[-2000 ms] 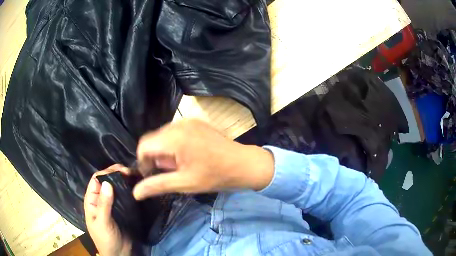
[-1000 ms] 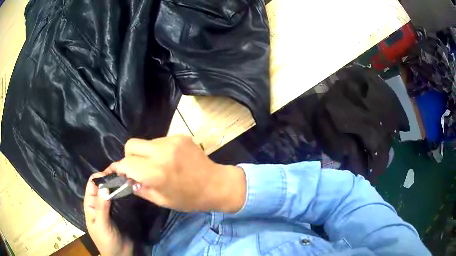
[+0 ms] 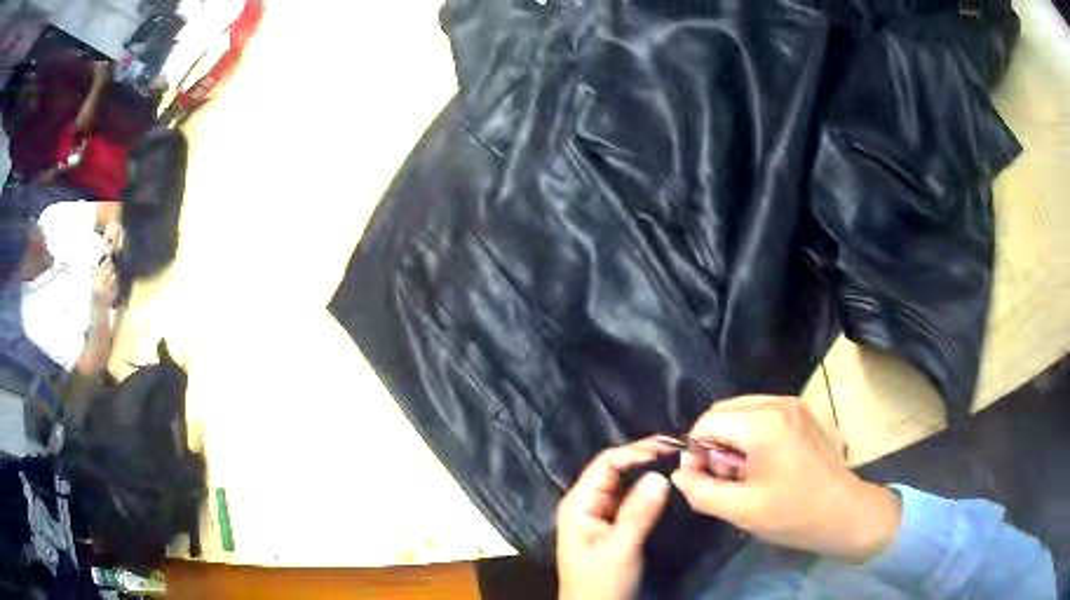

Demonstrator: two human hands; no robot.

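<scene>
A shiny black leather-look jacket [image 3: 657, 234] lies wrinkled across the table. My left hand [image 3: 610, 516] pinches a small black edge of it, likely the cuff, between thumb and fingers at the bottom centre. My right hand [image 3: 780, 475] touches my left fingertips from the right. It is closed round the small thread snips [image 3: 681, 444], of which only a thin dark tip shows between the hands. The rest of the snips is hidden in my right fist, and no thread can be made out.
The pale table [image 3: 293, 387] has an orange-brown front edge [image 3: 340, 583]. A green stick-like item [image 3: 224, 519] lies at its left. Two people, one in white [image 3: 65, 281] and one in dark red [image 3: 70, 117], sit at the far left beside black garments [image 3: 135, 457]. A red strip [image 3: 223, 59] is at upper left.
The view has swung left, so the jacket and hands appear further right and the left side of the table shows. My right hand stays at my left fingertips; the silver blade seen earlier is now mostly hidden.
</scene>
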